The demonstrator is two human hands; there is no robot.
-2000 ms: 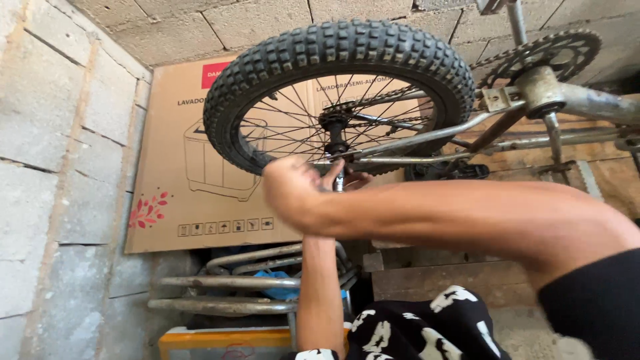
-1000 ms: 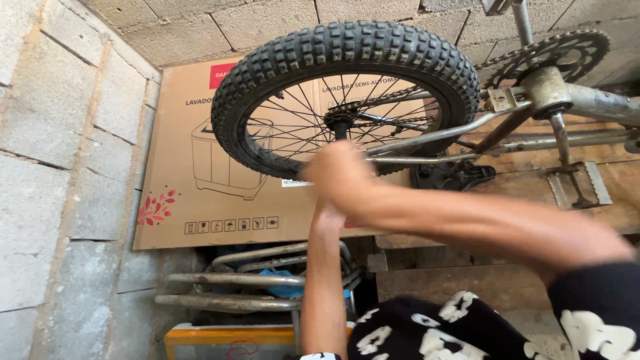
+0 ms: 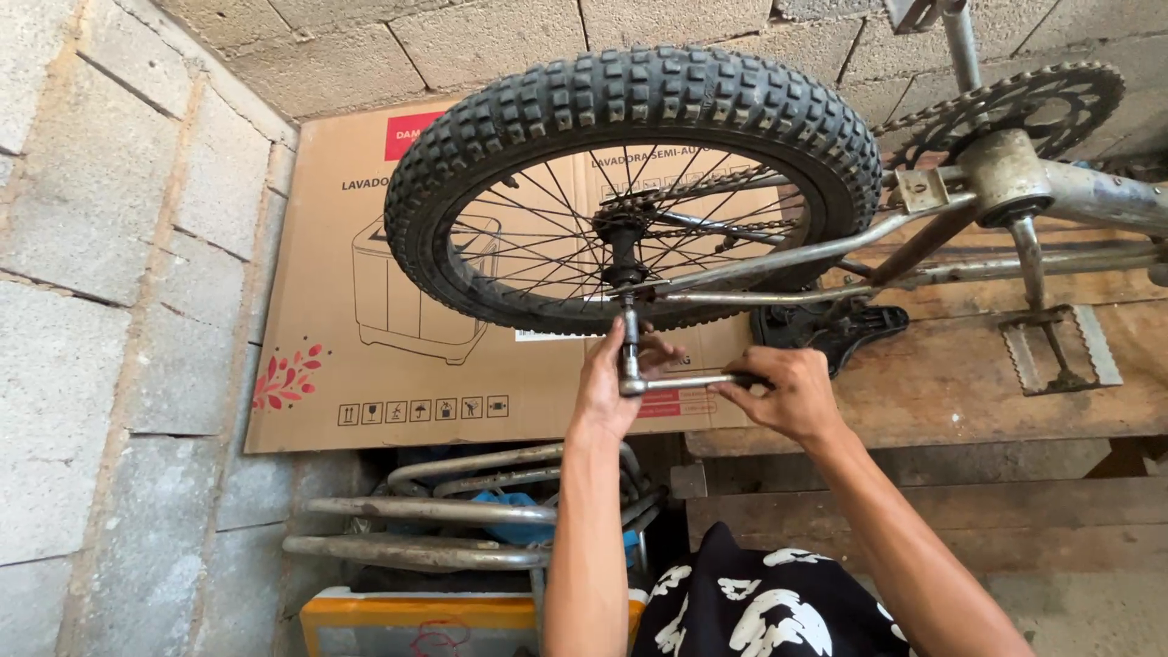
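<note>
A ratchet wrench (image 3: 686, 382) with a socket (image 3: 630, 339) meets the axle end of a bicycle's rear wheel. My left hand (image 3: 610, 379) cups the ratchet head and socket, thumb along the socket, other fingers spread behind it. The wrench handle points right, and my right hand (image 3: 787, 388) is closed around its end. The knobby tire (image 3: 630, 96) surrounds the spokes and the dark hub (image 3: 624, 251). Worn metal frame tubes (image 3: 776, 266) run right from the axle to the bottom bracket (image 3: 1008, 178). The nut inside the socket is hidden.
A printed cardboard box (image 3: 310, 301) stands behind the wheel against block walls (image 3: 493, 46). The black saddle (image 3: 853, 333) rests on a wooden bench (image 3: 958, 401). A pedal (image 3: 1060, 351) hangs over it. Metal tubes (image 3: 429, 552) and an orange-edged case (image 3: 365, 611) lie below.
My right hand, blurred over the left wrist and hub area before, is now out to the right on the wrench handle. The socket and wrench now show plainly.
</note>
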